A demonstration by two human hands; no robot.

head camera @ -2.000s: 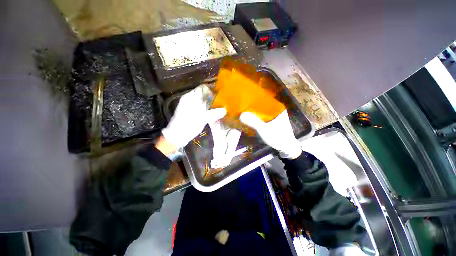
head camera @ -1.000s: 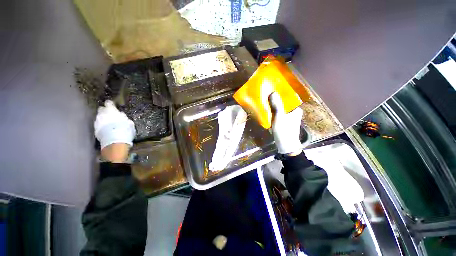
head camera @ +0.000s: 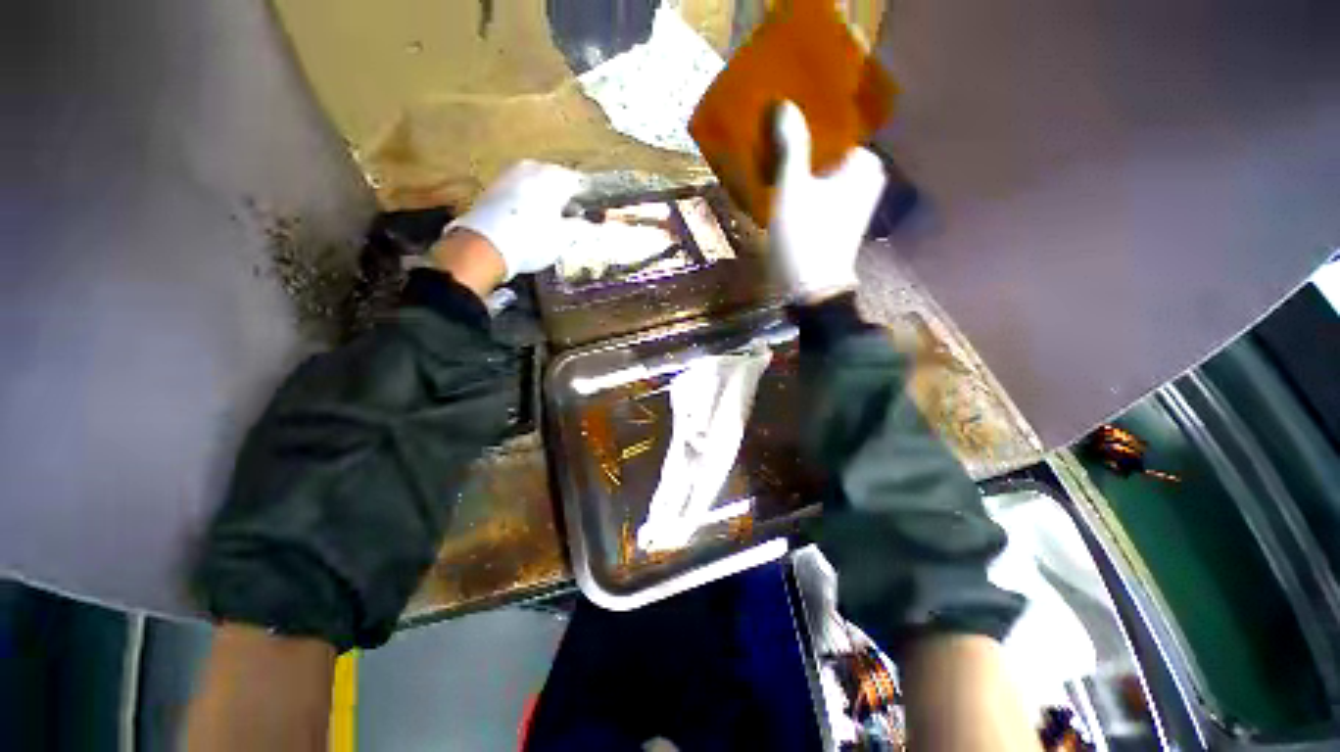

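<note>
My right hand (head camera: pixel 826 213), in a white glove, holds the orange sheet (head camera: pixel 801 81) up at the top of the view, behind and right of the solder pot (head camera: pixel 625 309). No coil shows on the sheet. My left hand (head camera: pixel 522 218), also gloved, is at the left end of the pot's bright surface, palm down. Its fingertips are blurred, and whether it holds a tool cannot be told. A pale hand-like reflection shows on the pot's surface. In front of the pot, the near tray (head camera: pixel 595 551) holds a white cloth (head camera: pixel 713 441) and thin copper-coloured strands.
The black dross tray (head camera: pixel 397 243) is mostly hidden by my left arm. A dark box (head camera: pixel 897 199) is partly behind my right hand. The parts tray (head camera: pixel 1051 566) at right holds coils (head camera: pixel 867 691). One coil (head camera: pixel 1124 448) lies on the green conveyor (head camera: pixel 1176 544). Grey panels stand on both sides.
My left hand has moved from the dross tray right and up to the pot. My right hand has raised the orange sheet, which now looks darker. The view has shifted.
</note>
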